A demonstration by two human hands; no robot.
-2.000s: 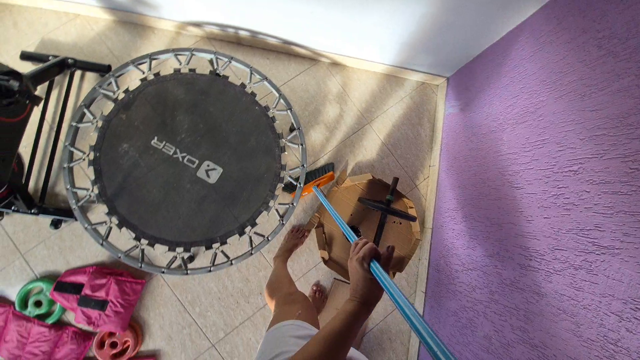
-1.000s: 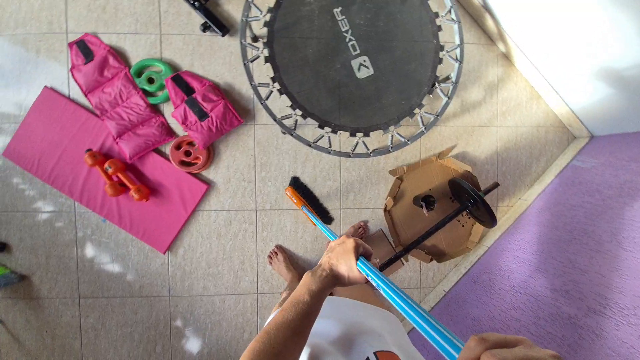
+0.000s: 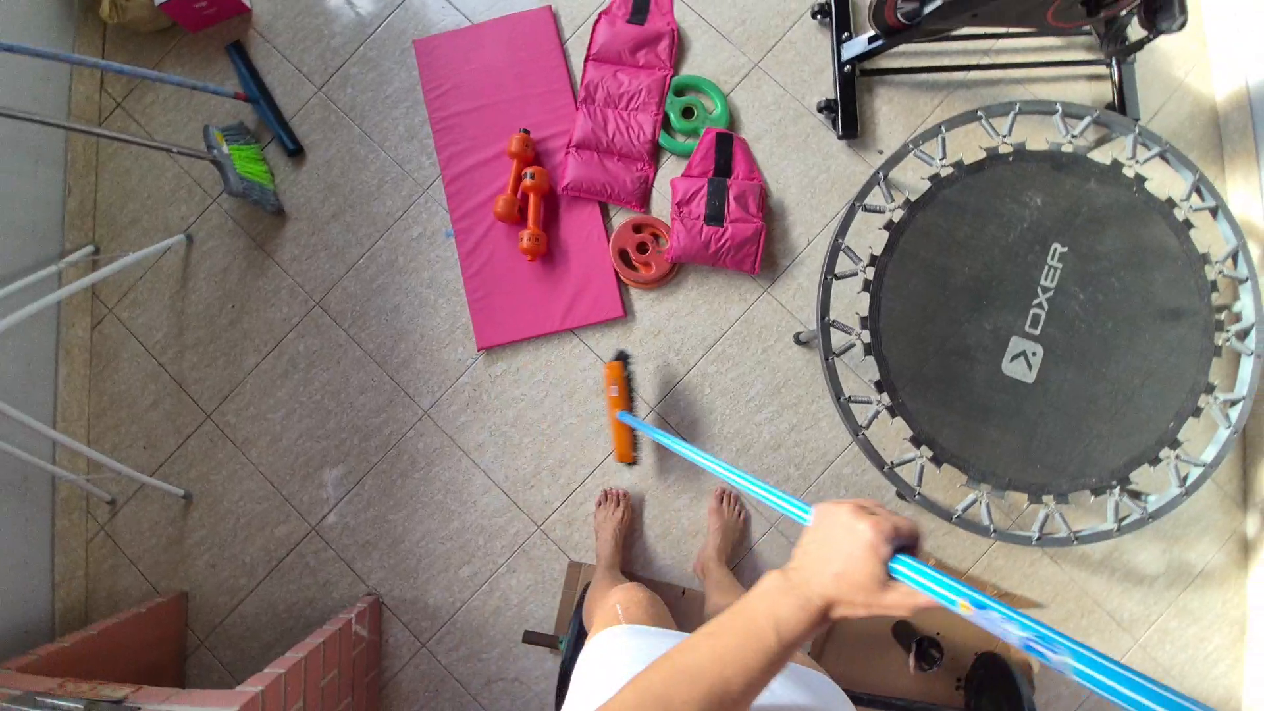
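Observation:
My left hand [image 3: 859, 558] is closed around the blue handle [image 3: 731, 472] of a push broom, my forearm reaching across from the lower middle. The handle slants from the lower right corner up to the orange broom head [image 3: 619, 410], whose dark bristles show along its right side. That head is at the tiled floor, just in front of my bare feet, below a pink exercise mat [image 3: 504, 286]. My right hand is out of view.
Orange dumbbells [image 3: 533, 212] lie on the mat; pink ankle weights [image 3: 719, 212] and green [image 3: 694, 114] and red [image 3: 642, 252] weight plates lie beside it. A mini trampoline [image 3: 1047, 326] stands right. Cut cardboard [image 3: 849, 647] and a barbell lie behind my feet. Another broom [image 3: 242, 168] is upper left.
The view has swung far to the left. The broom head has moved from beside the cardboard to in front of my feet. My right hand, at the lower edge one second ago, has left view.

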